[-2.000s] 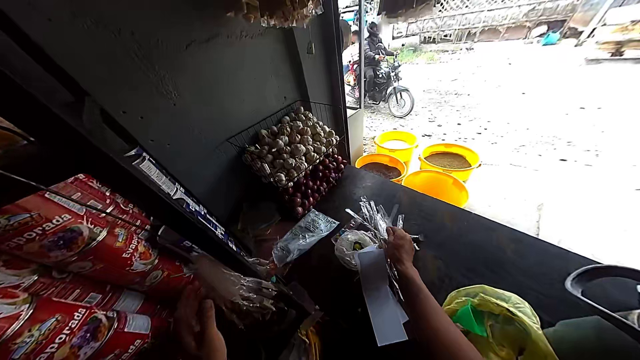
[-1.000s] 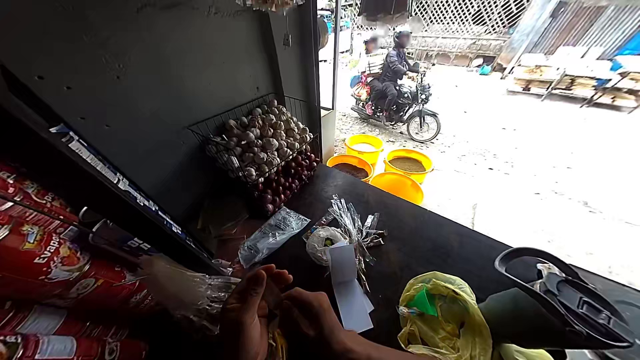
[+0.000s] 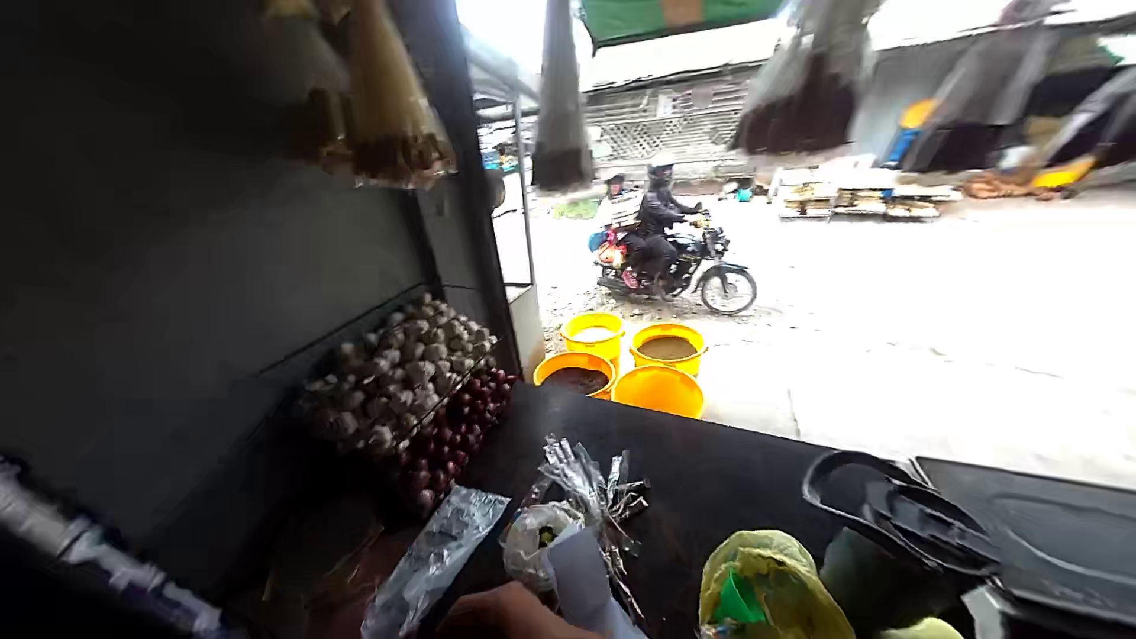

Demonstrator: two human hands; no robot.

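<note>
One hand, probably my right hand (image 3: 515,614), shows only in part at the bottom edge, beside a folded white paper (image 3: 581,586); its fingertips and anything in it are hidden. Just above it a small clear plastic bag (image 3: 532,541) with something greenish inside lies against a bundle of clear plastic strips (image 3: 595,497). A flat clear plastic bag (image 3: 439,555) lies to the left, at the counter's edge. My left hand is out of the frame. To the right stands an open yellow plastic bag (image 3: 781,586) with a green thing (image 3: 738,596) in it.
Garlic (image 3: 399,373) and red onions (image 3: 457,435) fill a wire rack at the left wall. Yellow buckets (image 3: 658,390) stand beyond the dark counter (image 3: 701,470). Black containers (image 3: 896,506) sit at right. Filled bags (image 3: 803,98) hang overhead. Two people ride a motorcycle (image 3: 679,257) outside.
The view has swung upward, bringing in the hanging bags. Both hands were together at the bottom a second ago; now only one shows in part. Earlier, the right hand was at the plastic strips.
</note>
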